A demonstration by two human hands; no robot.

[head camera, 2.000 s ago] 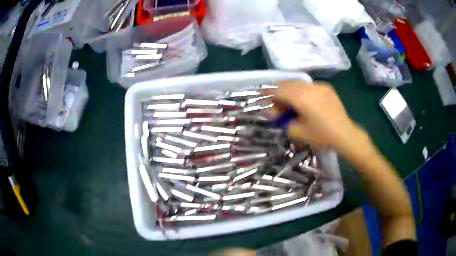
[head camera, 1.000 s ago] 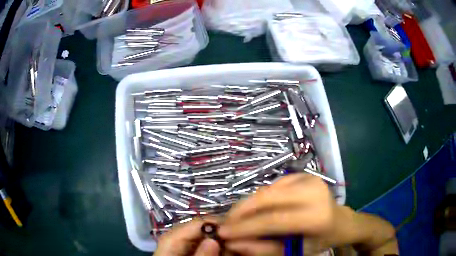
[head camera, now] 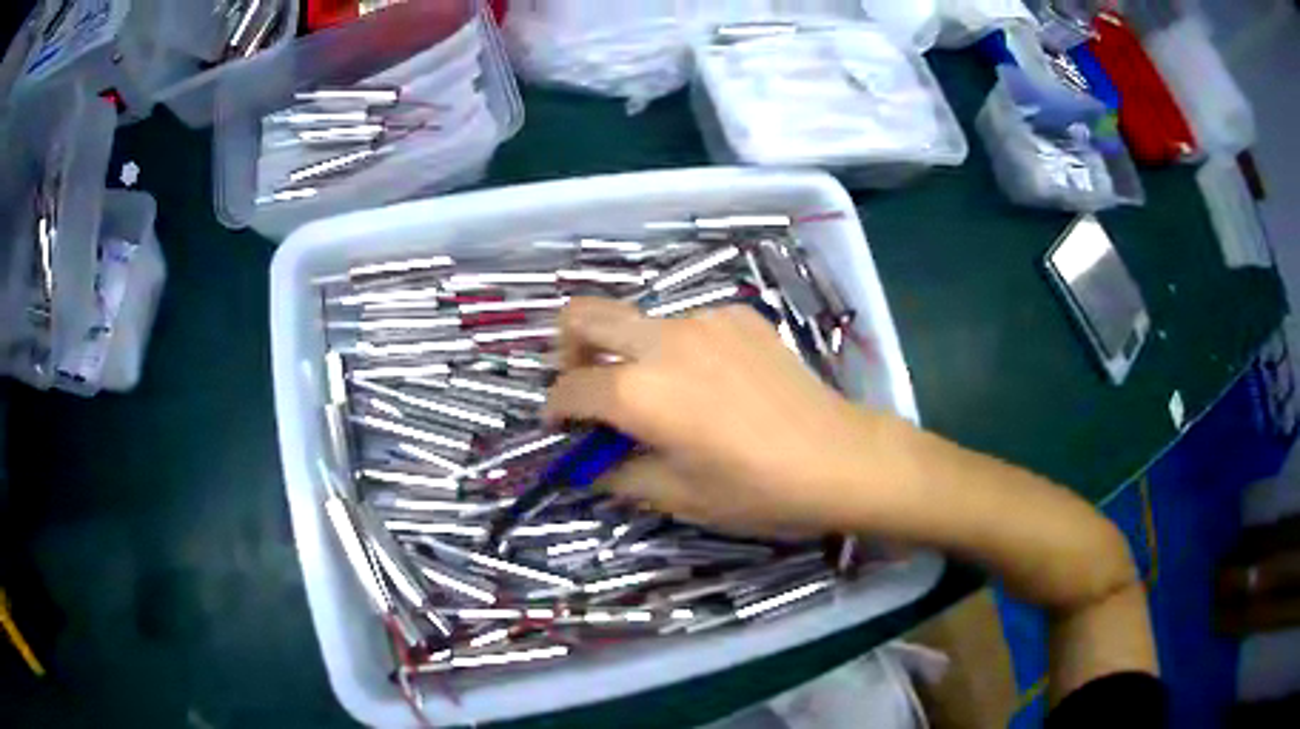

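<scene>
A large white parts bin (head camera: 295, 413) lies in front of me, full of slim silver metal cylinders (head camera: 471, 655) with thin red and dark lead wires. My right hand (head camera: 684, 399) is over the middle of the bin. It holds a tool with a blue handle (head camera: 587, 459) and a dark pointed tip that points down-left over the cylinders. The fingertips are near the cylinders; I cannot tell if they touch one. My left hand is not in view.
A clear box (head camera: 374, 157) with several cylinders stands behind the bin. A lidded white box (head camera: 827, 107) is behind right. A small silver device (head camera: 1095, 296) lies to the right. Clear boxes (head camera: 126, 306) stand at left. A red case (head camera: 1141, 88) is at the far right.
One second ago both hands were together at the bin's near edge, holding a dark-ended part. The left hand has left view. The right hand has moved forward over the bin. The view has shifted.
</scene>
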